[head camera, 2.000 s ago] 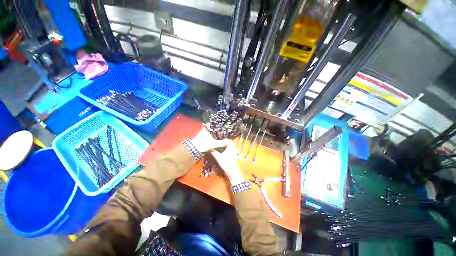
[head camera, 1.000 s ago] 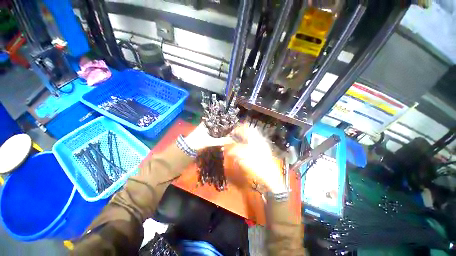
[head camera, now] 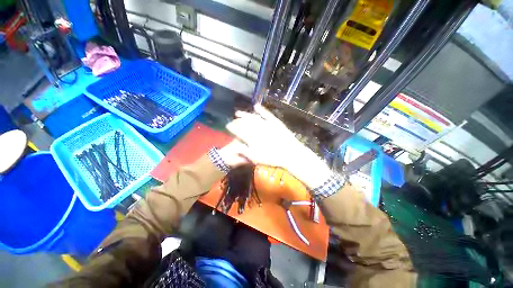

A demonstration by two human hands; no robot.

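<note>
My left hand [head camera: 233,153] is closed around a bundle of thin black cables [head camera: 239,188], whose lower ends hang down over the orange-red work board [head camera: 191,147]. My right hand [head camera: 275,143] lies flat across the top of the bundle, fingers extended and pointing left, and hides the upper cable ends. Whether it grips anything is hidden. Pliers [head camera: 293,216] with spread pale handles lie on the board, right of the bundle. A short metal bar [head camera: 315,211] lies beside them, partly behind the right forearm.
The press guide posts [head camera: 315,50] stand behind the board. A dark blue basket [head camera: 185,90] and a light blue basket [head camera: 62,147], both with cables, are at left, above a blue tub [head camera: 34,208]. A light blue tray [head camera: 374,188] and heaped cables [head camera: 450,253] are at right.
My right hand moved from beside the bundle to over its top, covering the silver ends that showed before. The right forearm swung right. My left hand still holds the bundle.
</note>
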